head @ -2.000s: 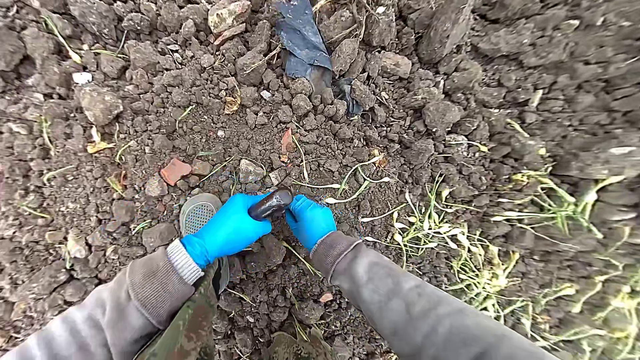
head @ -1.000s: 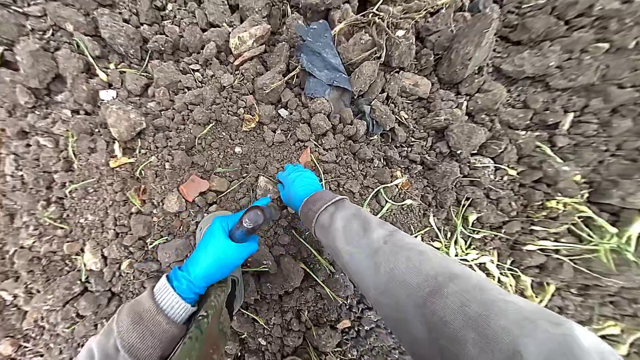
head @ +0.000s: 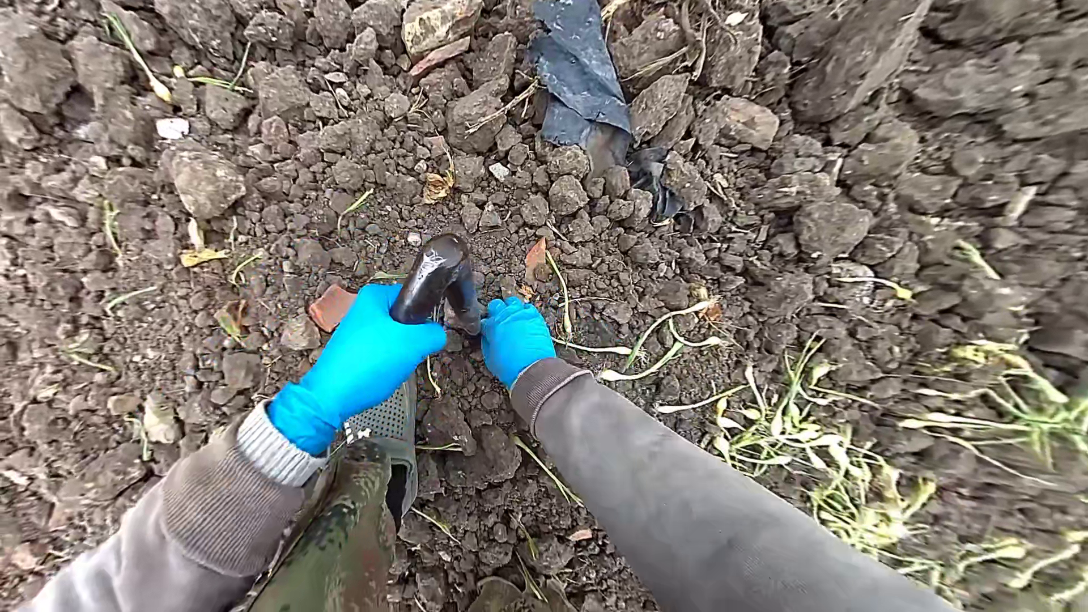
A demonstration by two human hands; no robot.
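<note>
My left hand (head: 371, 353), in a blue glove, is closed around the dark handle of a bent hand tool (head: 433, 276). The tool's far arm slants down to the soil, close beside my right hand (head: 514, 336). That hand is also gloved in blue and rests low at the ground with its fingers bent; its fingertips and anything between them are hidden. Pale-bulbed green seedlings (head: 659, 344) lie on the soil right of it. A larger loose heap of similar seedlings (head: 799, 425) spreads farther right.
Cloddy brown soil surrounds my hands. A torn dark plastic sheet (head: 582, 72) lies at the top. A reddish brick fragment (head: 331, 308) sits left of the tool, and a stone (head: 204, 183) farther left. My shoe (head: 387, 421) and camouflage trouser leg (head: 336, 535) are below my left hand.
Two seconds ago both hands were close together at the tool. My right hand then moved away from it to the soil. The tool's far arm now reaches down beside that hand.
</note>
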